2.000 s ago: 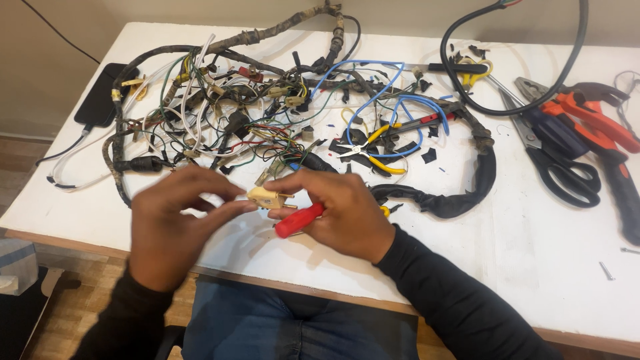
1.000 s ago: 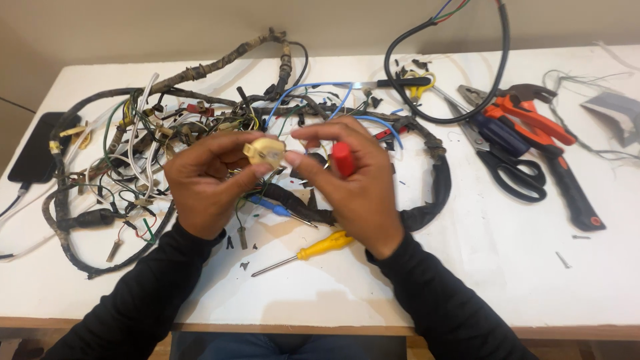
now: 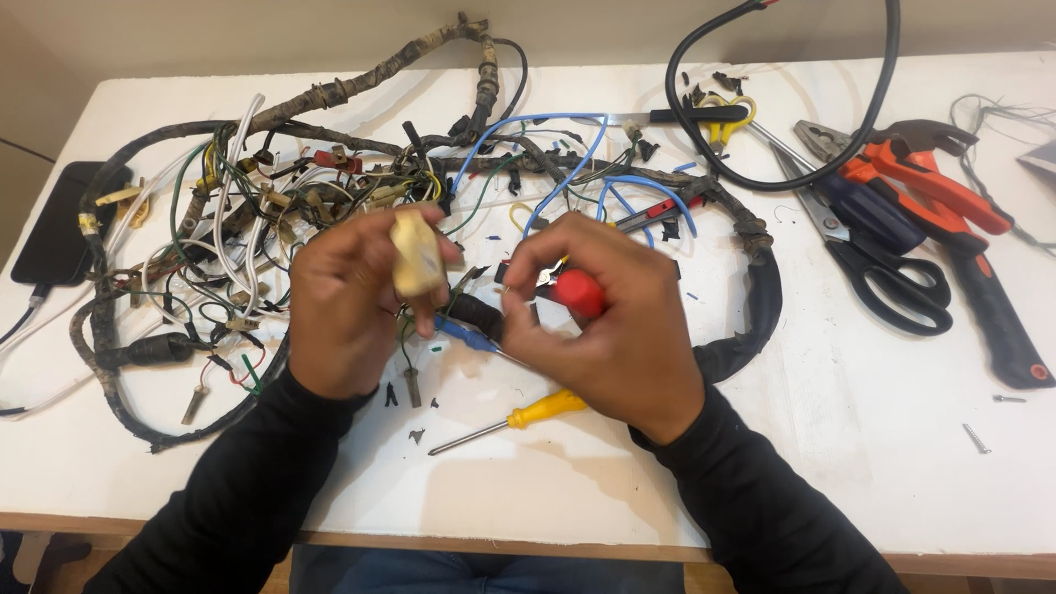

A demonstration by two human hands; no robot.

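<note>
My left hand (image 3: 351, 297) holds a cream plastic connector housing (image 3: 417, 254) upright between thumb and fingers, slightly blurred. My right hand (image 3: 606, 313) is to the right, apart from the connector, closed around a red-handled tool (image 3: 580, 293); its working end is hidden. A tiny piece seems to be pinched at its thumb and fingertip, too small to name. Behind and left of my hands lies a taped wiring harness (image 3: 318, 95) with many loose wires and connectors. Below the hands lie a yellow-handled screwdriver (image 3: 544, 408) and a blue-handled tool (image 3: 466, 334).
On the right lie black-handled scissors (image 3: 899, 285), orange-handled pliers (image 3: 932, 186), a hammer (image 3: 1002, 318) and small screws (image 3: 976, 439). A black cable loop (image 3: 678, 107) arches at the back right. A phone (image 3: 66, 223) with a cable lies at the left. Tape scraps are scattered about.
My hands were together at the cream connector one second ago and are now apart. The connector is raised upright in my left hand. The red-handled tool has stayed in my right hand.
</note>
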